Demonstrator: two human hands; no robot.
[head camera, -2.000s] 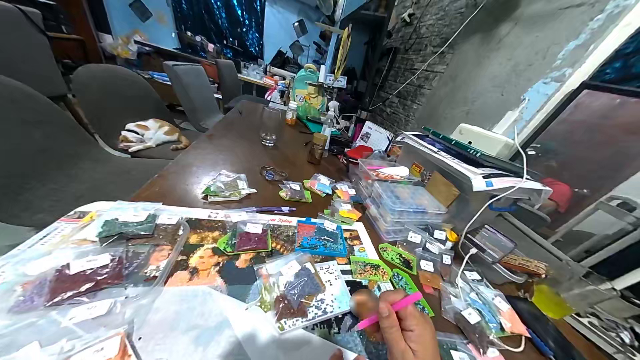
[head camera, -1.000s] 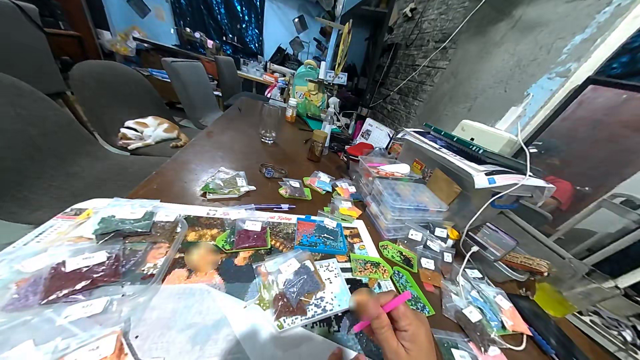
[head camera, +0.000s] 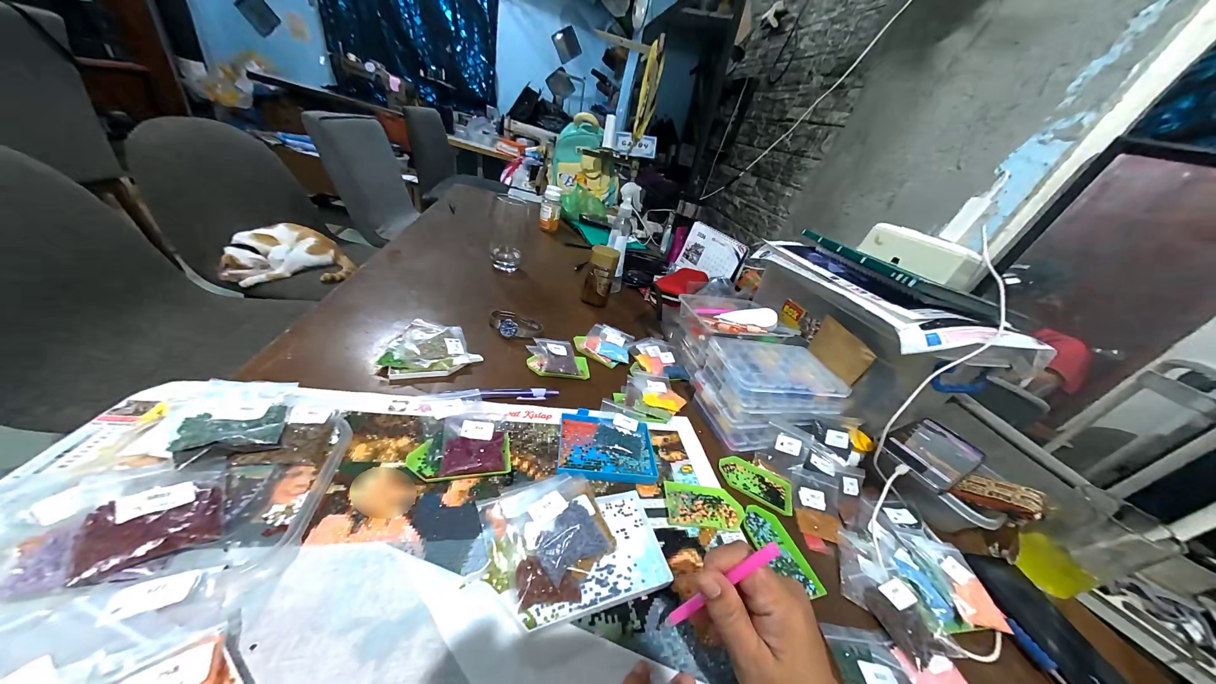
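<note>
My right hand (head camera: 765, 622) holds a pink diamond-painting pen (head camera: 724, 583), its lower end over the diamond-painting canvas (head camera: 627, 617). Only some fingertips of my left hand (head camera: 655, 676) show at the bottom edge; the rest is out of frame. Left of the pen, a white tray (head camera: 622, 560) with dark beads carries bags of beads (head camera: 565, 541). Green trays of beads (head camera: 703, 505) lie just above my right hand. A blue tray (head camera: 608, 446) of red and dark beads sits higher up, beside a maroon bead bag (head camera: 472, 448) on a green tray. White paper (head camera: 351, 617) covers the canvas at lower left.
A clear plastic container (head camera: 328, 475) of bead bags stands at left. Stacked plastic boxes (head camera: 769, 380), a phone (head camera: 936, 451) with a white cable and more bead bags (head camera: 912, 579) are at right. A drinking glass (head camera: 506, 237) and brown jar (head camera: 599, 275) stand farther back. A cat (head camera: 285, 255) lies on a chair.
</note>
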